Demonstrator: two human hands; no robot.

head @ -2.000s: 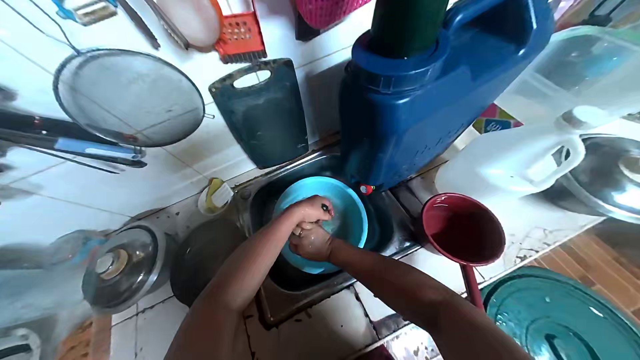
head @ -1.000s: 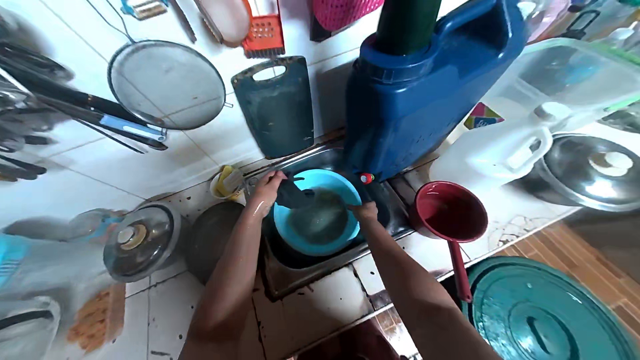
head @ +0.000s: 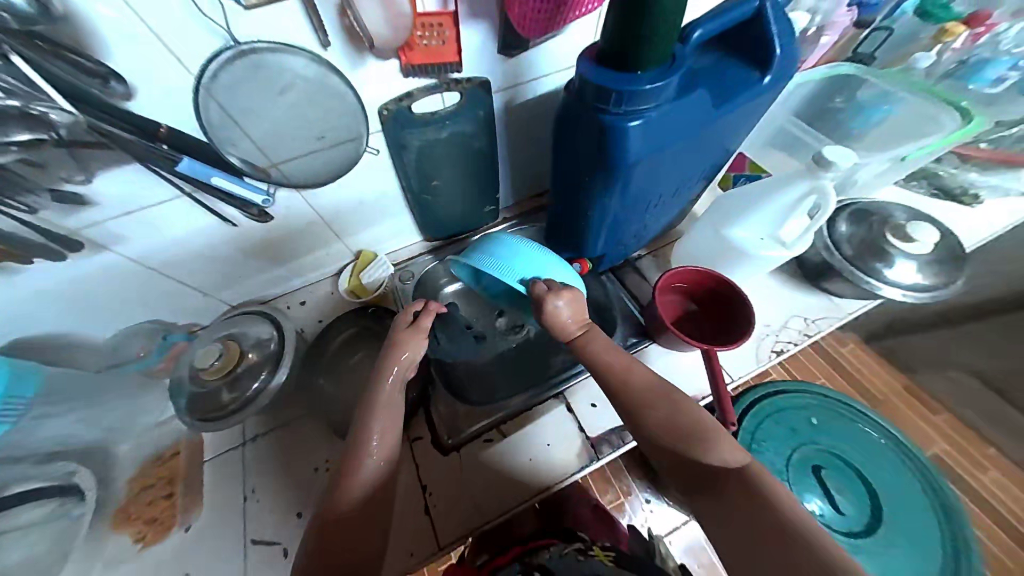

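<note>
My right hand (head: 560, 310) grips the rim of a light-blue plastic basin (head: 516, 260), which is tilted on its side over the stainless steel sink (head: 496, 384). Its opening faces down and left, so its inside is mostly hidden. My left hand (head: 410, 340), wet and with water on the forearm, is over the sink's left edge and holds a dark, limp cloth-like piece (head: 458, 332) that hangs into the sink. Left of the sink, beside my left hand, sits a dark round pan (head: 340, 368).
A blue jerrycan (head: 632, 152) stands behind the sink. To the right are a red dipper (head: 702, 310) and a white jug (head: 752, 220). A lidded pot (head: 232, 368) and a small cup with a sponge (head: 366, 276) stand left. A green lidded bin (head: 848, 480) is beside the counter.
The basin, upright and holding water a second ago, is now tipped up toward the back of the sink by my right hand. Two seconds ago both hands were together over it.
</note>
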